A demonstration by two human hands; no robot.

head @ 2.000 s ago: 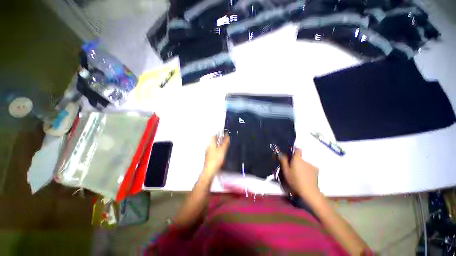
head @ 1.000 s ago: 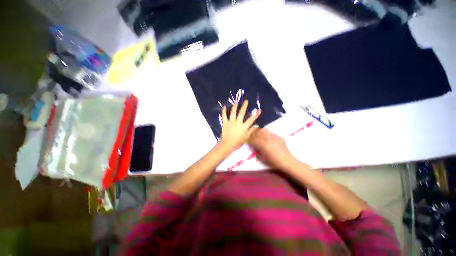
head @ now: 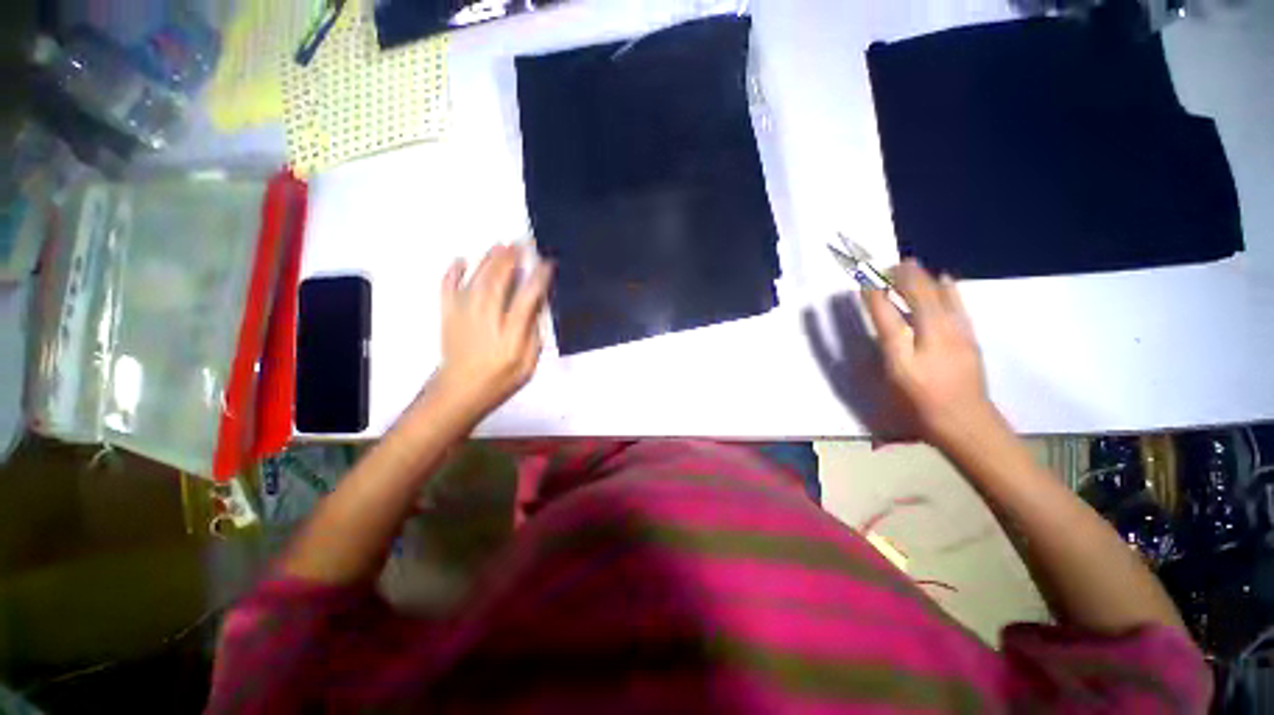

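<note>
A folded black garment lies flat on the white table in front of me, inside what looks like a clear bag whose edge shows at its right side. My left hand is at the garment's lower left edge, fingers apart, fingertips at the bag's edge. My right hand is over the thread snips, its fingers on their handle; the metal blades point up and left. A larger black garment stack lies flat at the right, just beyond my right hand.
A black smartphone lies left of my left hand. Clear empty bags with red edges lie at the left table edge. Yellow dotted sheets with a dark stick are at the upper left, near clear bottles. Dark glossy packets show low at right.
My hands have moved apart: the left to the garment's left edge, the right off it to the snips. The garment lies straighter. The red strip is gone from the table; red strands show on the floor.
</note>
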